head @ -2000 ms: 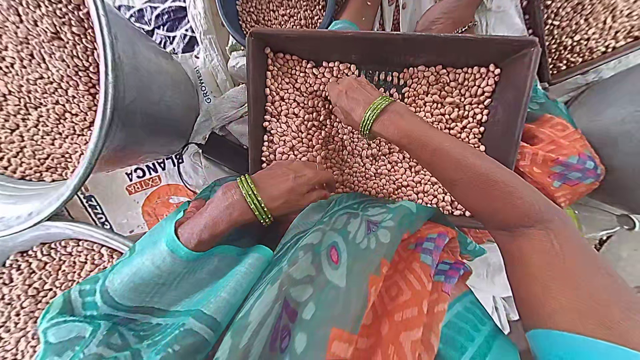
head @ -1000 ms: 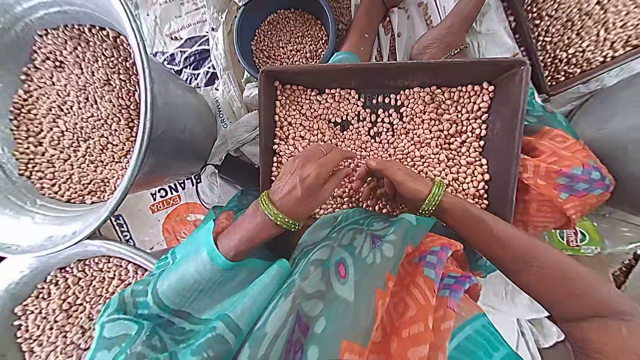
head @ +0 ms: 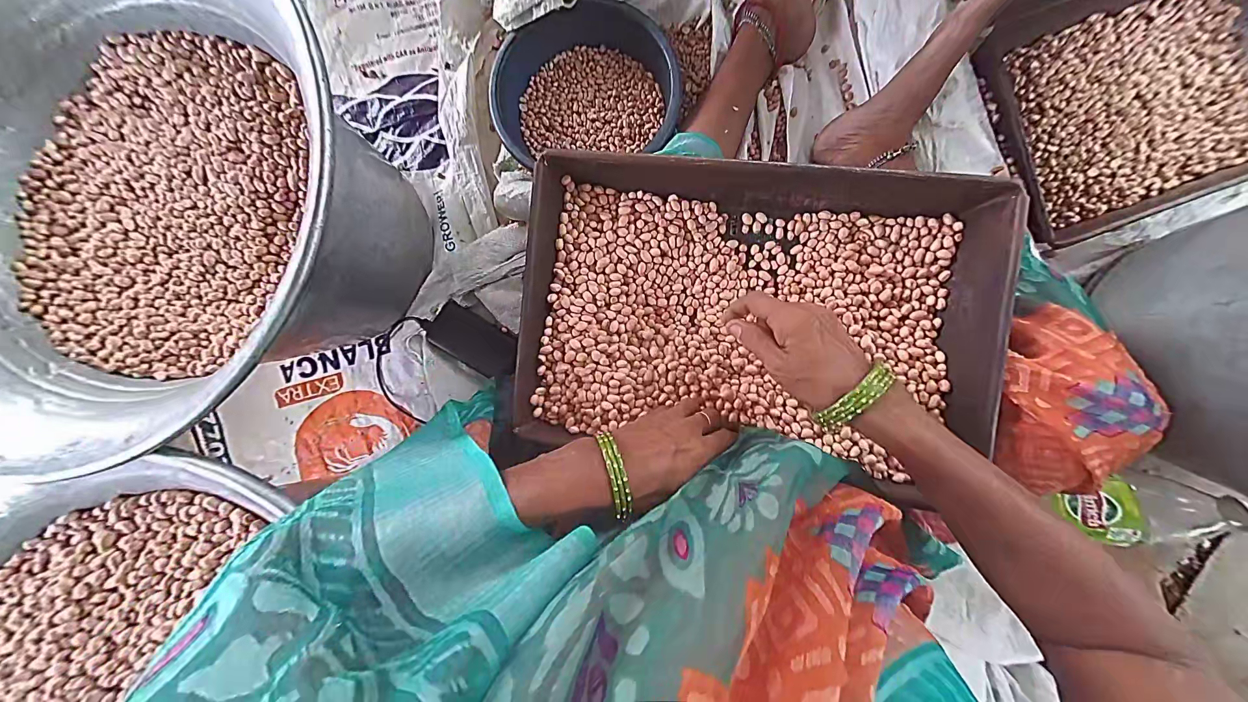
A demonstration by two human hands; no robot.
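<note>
A brown rectangular tray (head: 987, 312) lies across my lap, spread with shelled peanuts (head: 634, 292) whose skins are pinkish brown. Over the middle of the peanuts is my right hand (head: 804, 351), its fingers curled and pointing left; whether a nut is between the fingertips cannot be told. My left hand (head: 673, 453) rests palm down at the tray's near edge, fingertips beside the peanuts, and nothing shows in it. Both wrists wear green bangles. A gap in the layer near the far side bares the dark tray bottom.
Large metal tubs of peanuts (head: 322, 195) (head: 210, 473) stand at the left. Beyond the tray are a blue basin (head: 671, 88) of peanuts and another person's bare feet (head: 863, 141). A second brown tray (head: 1121, 219) with peanuts is at upper right. Printed sacks (head: 292, 429) cover the floor.
My hands, close together over the peanuts one second ago, are now apart: the left has moved down to the tray's near edge, while the right remains over the peanuts.
</note>
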